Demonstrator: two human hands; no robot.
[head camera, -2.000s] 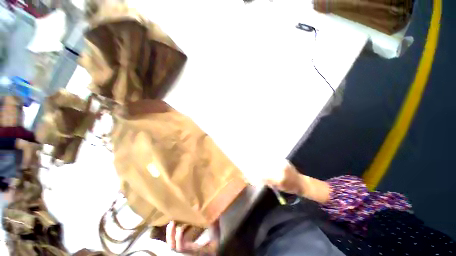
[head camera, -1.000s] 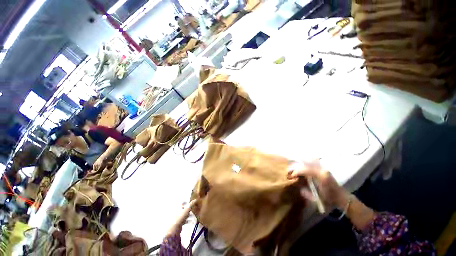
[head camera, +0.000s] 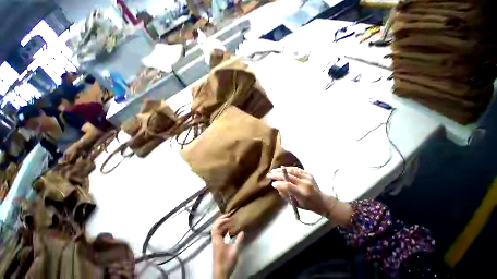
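A tan-brown bag (head camera: 234, 150) lies creased on the white table's near edge, its long dark straps (head camera: 171, 218) spread to the left. My right hand (head camera: 298, 189) is at the bag's right side and holds a slim pen-shaped tool (head camera: 291, 199), with a thin cord curving from its rear end. My left hand (head camera: 224, 245) is at the bag's near lower edge, fingertips on the cloth at a fold. The tool's tip is not clear to see.
A tall brown stack (head camera: 441, 60) stands at the far right. Heaped bags (head camera: 231, 87) lie behind and to the left. A black adapter (head camera: 338, 70) and a cord connector (head camera: 381, 104) lie on the table (head camera: 310, 109). People sit at the far left.
The bag has been turned and folded, its label no longer showing. Its straps now lie spread to the left. My left hand has moved to the near edge; my right hand still holds the tool.
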